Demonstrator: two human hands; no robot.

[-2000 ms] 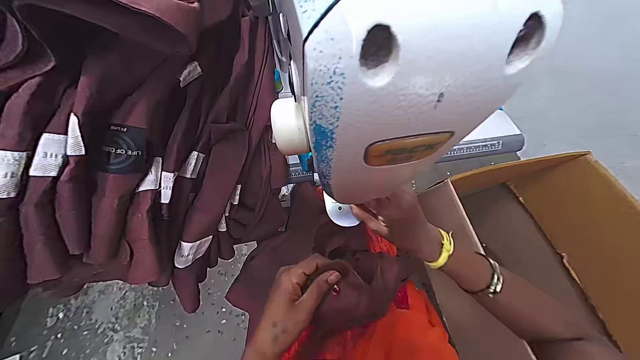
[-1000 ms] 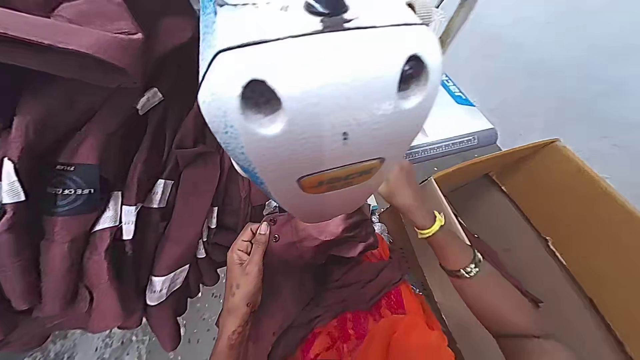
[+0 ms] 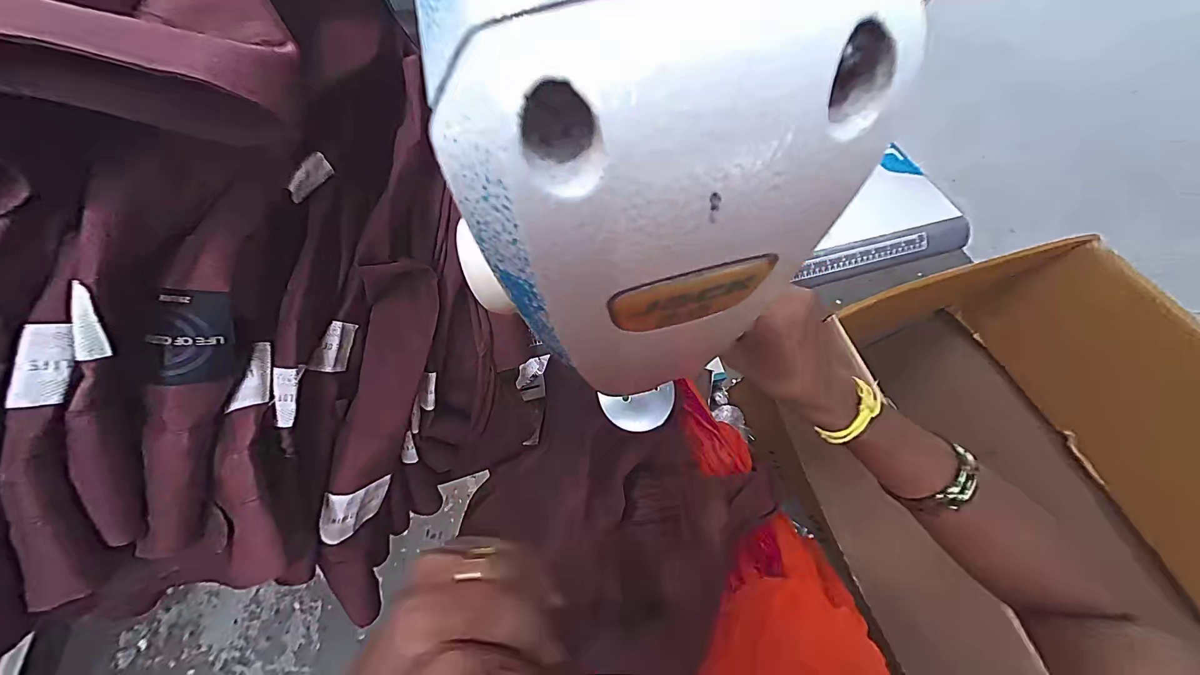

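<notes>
The white head of a Jack sewing machine fills the upper middle, with a round metal disc under its lower edge. Below it hangs a dark maroon garment. My left hand, blurred and wearing a ring, is at the garment's left side; its fingertips and any hold on the cloth cannot be made out. Beside the machine head on the right is my right hand, its fingers hidden behind the casing. A yellow band and a bracelet circle that wrist and forearm.
Many maroon garments with white labels hang at the left. On the right stands a cardboard box, its wall near my right forearm. A white machine part with a ruler strip lies behind. Orange cloth is at the bottom.
My left hand held the garment's edge near the machine head one second ago; it is now lower, toward the bottom of the view. My right hand remains beside the machine head.
</notes>
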